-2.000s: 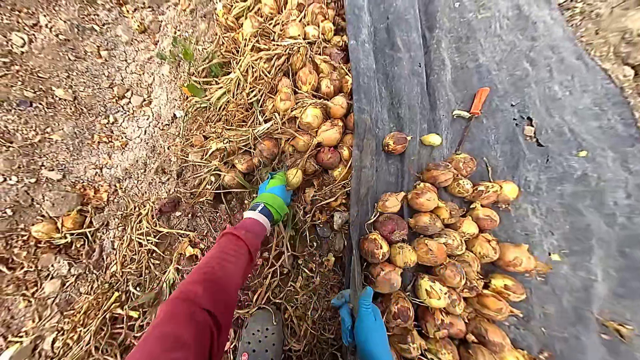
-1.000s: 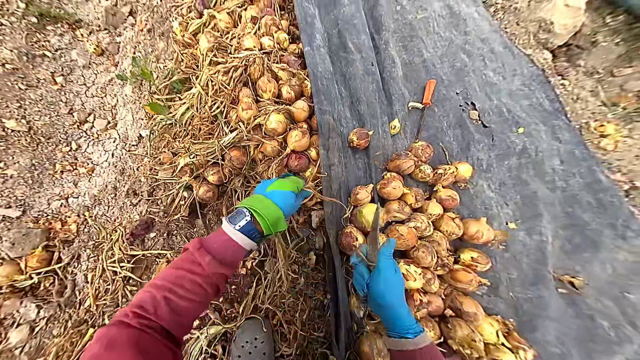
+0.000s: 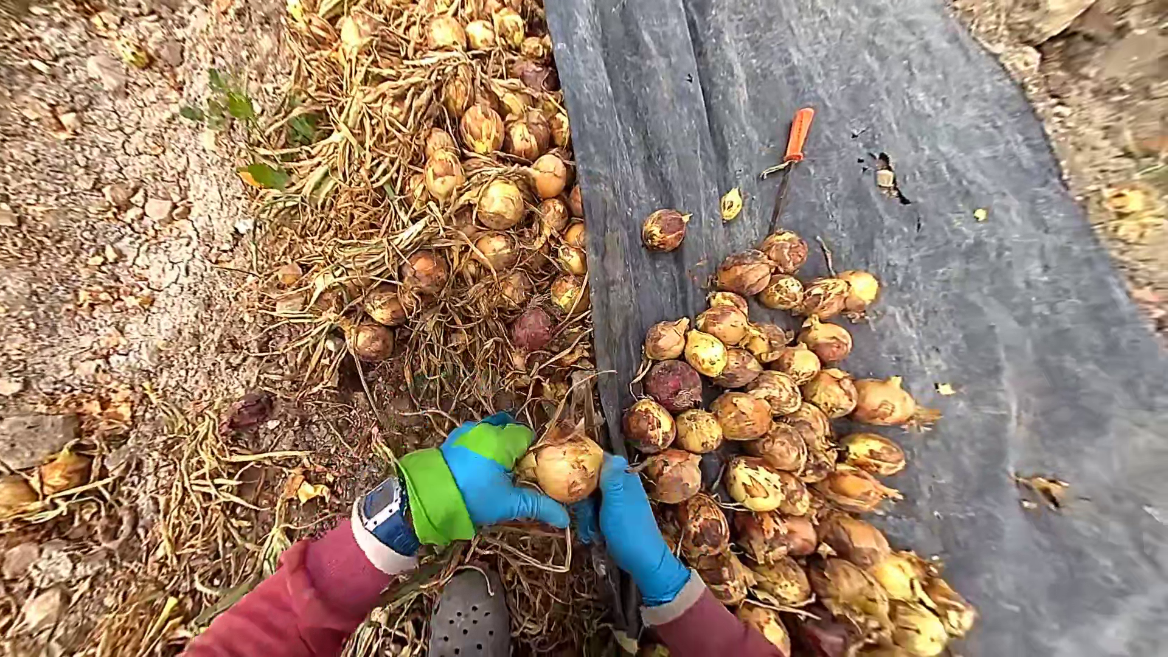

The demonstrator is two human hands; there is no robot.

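Observation:
My left hand (image 3: 488, 479), in a blue glove with a green band, grips a yellow onion (image 3: 568, 468) with dry leaves on top. Close against the onion's right side is my right hand (image 3: 634, 534), blue-gloved and closed around a knife; its handle is hidden in the fingers, and the narrow blade (image 3: 587, 406) seems to stand up just behind the onion. Cut onions (image 3: 741, 415) lie grouped on the grey fabric sheet (image 3: 1031, 365), beside my right hand. Onions with dry tops (image 3: 500, 204) lie heaped on the soil, left of the sheet.
A second knife with an orange handle (image 3: 798, 135) lies on the sheet beyond the onions. A single onion (image 3: 664, 230) rests near the sheet's left edge. My grey clog (image 3: 470, 616) stands at the bottom. Cracked, stony soil (image 3: 164, 228) borders the heap on the left.
My left hand, reaching to the heap's near edge before, now holds an onion beside the sheet. My right hand, with the knife over the grouped onions one second ago, has come left to meet it.

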